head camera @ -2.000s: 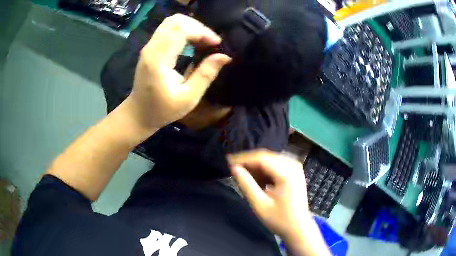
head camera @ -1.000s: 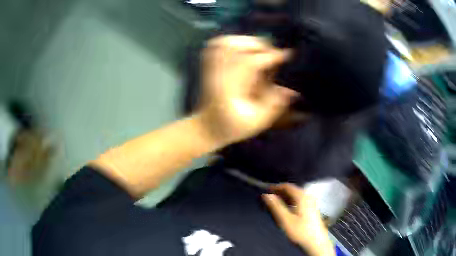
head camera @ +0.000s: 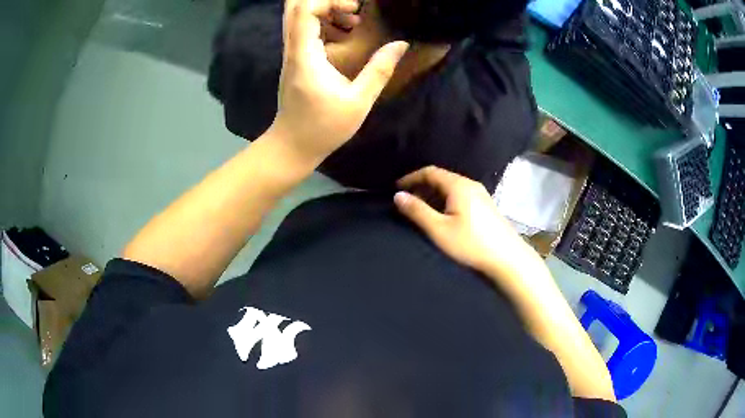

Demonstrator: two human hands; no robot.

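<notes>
My left hand (head camera: 331,90) is raised at the top centre, beside the neck and head of a seated coworker in dark clothing (head camera: 482,106). Its thumb and fingers are apart, and the upper fingertips are cut off or hidden near the picture's top edge. Whether they touch or hold anything there I cannot tell. The coworker's black hair (head camera: 457,16) is cut off by the top edge, and no strap or buckle can be made out. My right hand (head camera: 449,212) is low behind the coworker's back, fingers loosely curled, with nothing seen in it.
Black component trays (head camera: 637,49) are stacked on the green bench (head camera: 588,135) at right, near a small-parts box (head camera: 686,180). Below are a carton with white paper (head camera: 535,192), another black tray (head camera: 608,229) and a blue stool (head camera: 621,343). A brown carton (head camera: 69,286) stands at far left.
The view has tilted down, so the coworker's head and the buckle seen earlier have moved up out of the picture. The blur has cleared. The stool and carton now show more fully.
</notes>
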